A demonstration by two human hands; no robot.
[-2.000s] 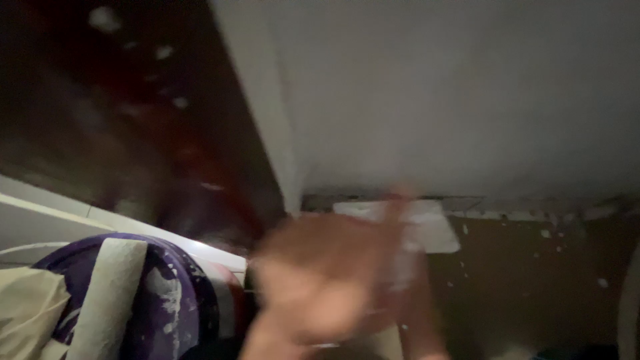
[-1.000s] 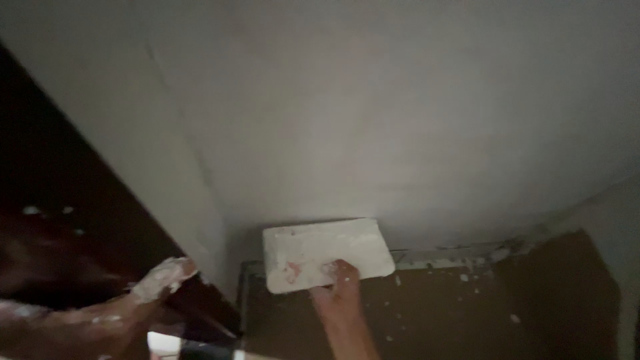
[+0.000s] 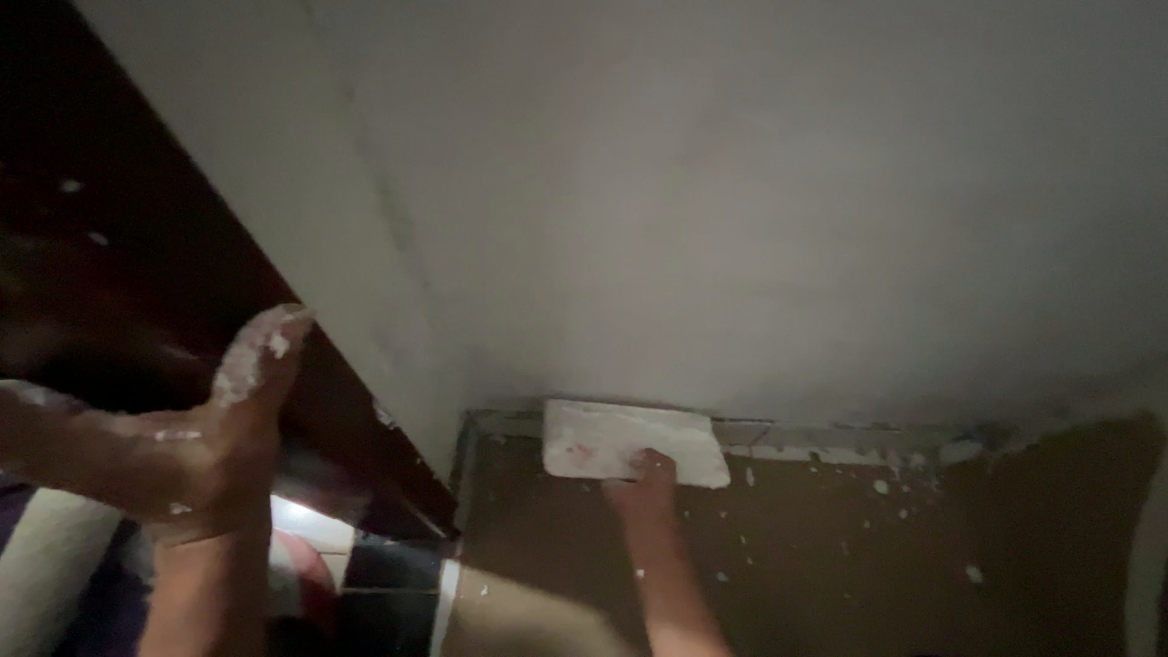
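Observation:
My right hand grips a pale, flat rectangular plastering blade, its fingers partly hidden by it. The blade lies near the bottom edge of the grey-white plastered wall, just right of the inner corner. At the left, my left hand is spread with thumb and fingers apart, white compound smeared on the thumb and palm. Its thumb tip is at the edge of a dark reddish-brown wooden panel; whether it touches the panel is unclear. No tool shows in that hand.
A fluffy whitish paint roller stands at the lower left, behind my left hand. Brown surface with white splatters spreads below the wall. Dark tiles and a pale strip lie beside the panel's lower end.
Both hands were together in a blur two seconds ago and are now apart. My left hand has come farther into view with its thumb raised since one second ago; the right still grips the blade.

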